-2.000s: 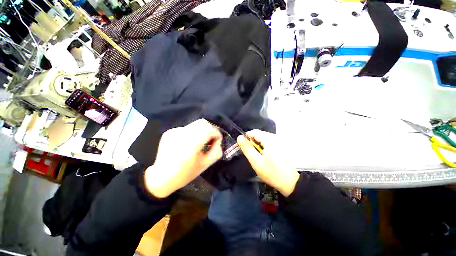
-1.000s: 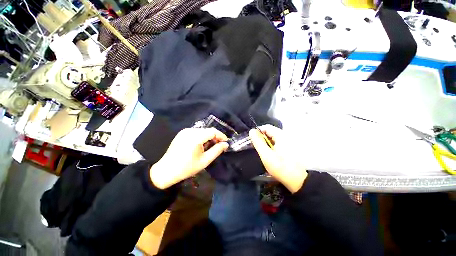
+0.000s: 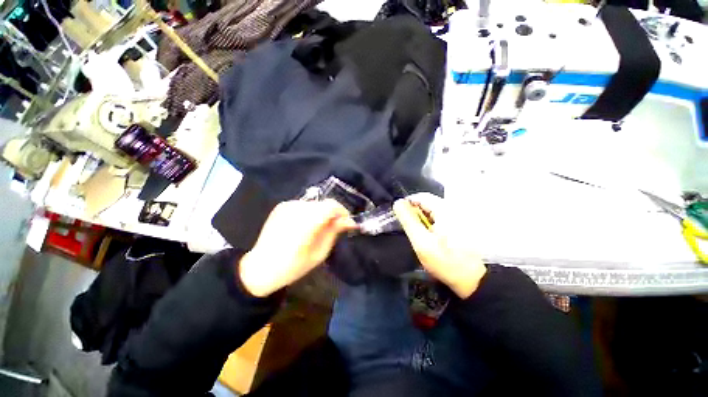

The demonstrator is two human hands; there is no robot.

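The dark navy and black garment (image 3: 334, 116) lies on the table and hangs over its front edge. A small plaid piece (image 3: 377, 222) is joined to it and stretched between my hands. My left hand (image 3: 299, 244) pinches the left end of the plaid piece between thumb and fingers. My right hand (image 3: 441, 244) holds its right end and also a thin pointed tool with a yellowish part (image 3: 425, 218), its tip pointing up and away. The exact fingertip contact is blurred.
The white sewing machine (image 3: 536, 85) stands at the right, with a black strip (image 3: 630, 66) over its arm. Scissors with green and yellow handles (image 3: 693, 221) lie at the right edge. A phone (image 3: 155, 153) and another machine (image 3: 101, 120) are at the left. A ruler edge (image 3: 590, 279) runs along the front.
Compared with two seconds ago, my hands are slightly farther apart and more of the plaid piece shows between them. The whole scene has shifted a little to the right in view.
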